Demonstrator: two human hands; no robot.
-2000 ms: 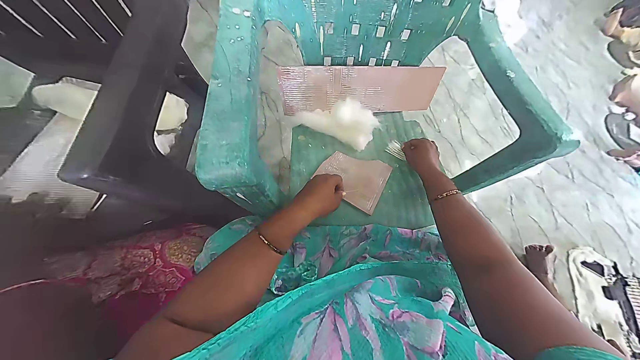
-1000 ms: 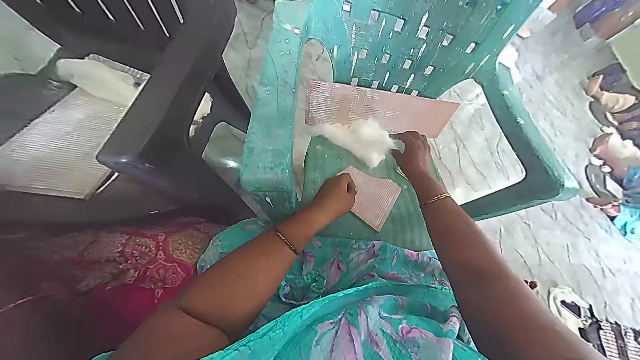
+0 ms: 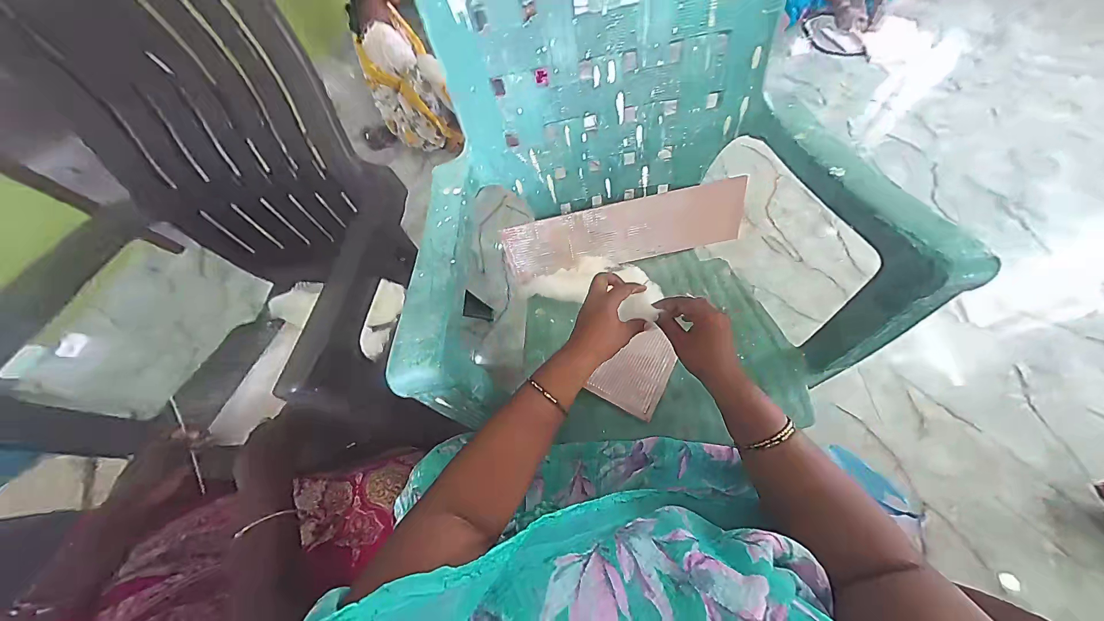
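Note:
My left hand and my right hand meet over the seat of a green plastic armchair, both pinching white cotton wool between their fingertips. More of the cotton stretches left behind my left hand. Beneath my hands, a small ribbed pinkish board lies on the seat, partly covered by my left hand. A longer pinkish board leans at the rear of the seat, behind the cotton.
The green chair's armrests rise on both sides. At the left stands a dark plastic chair, with a person's arms and a pale board near it. Another person in patterned clothing is behind.
My left hand has left the small board and my right hand has come in from the right; both are now at the cotton. The view has shifted noticeably.

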